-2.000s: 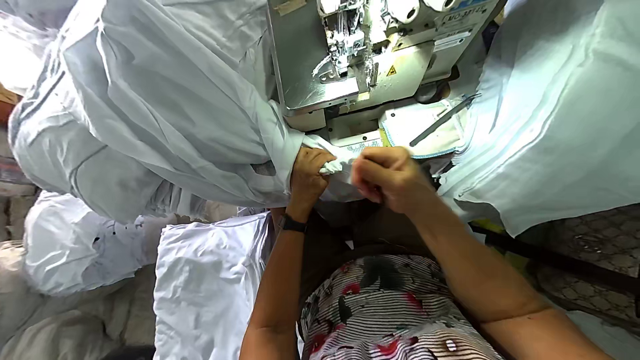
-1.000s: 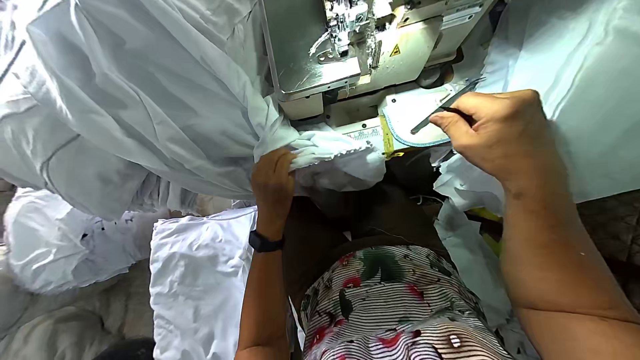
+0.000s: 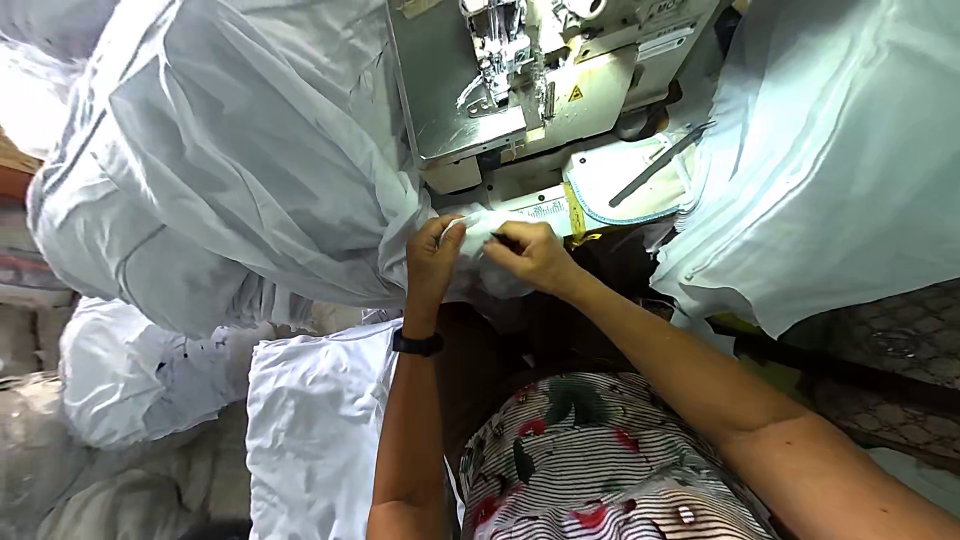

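My left hand [image 3: 435, 251] pinches the edge of white fabric [image 3: 476, 232] just in front of the sewing machine [image 3: 592, 90]. Against the same edge is my right hand [image 3: 536, 259], its fingers closed around a small dark tool [image 3: 504, 240], mostly hidden, whose kind I cannot tell. The fabric between the hands appears joined to the large white cloth pile [image 3: 247, 150] at the left. Metal tweezers [image 3: 652, 169] lie on a white pad [image 3: 600, 180] to the right, touched by neither hand.
White fabric [image 3: 840, 165] hangs at the right. A measuring scale [image 3: 544, 210] and a yellow tape strip [image 3: 574, 214] lie along the machine's front edge. A folded white cloth [image 3: 315, 427] is beside my left forearm, with a white bundle [image 3: 142, 367] farther left.
My right hand has moved left from beside the tweezers to the fabric edge, with the small dark tool in it. The left hand still holds the fabric.
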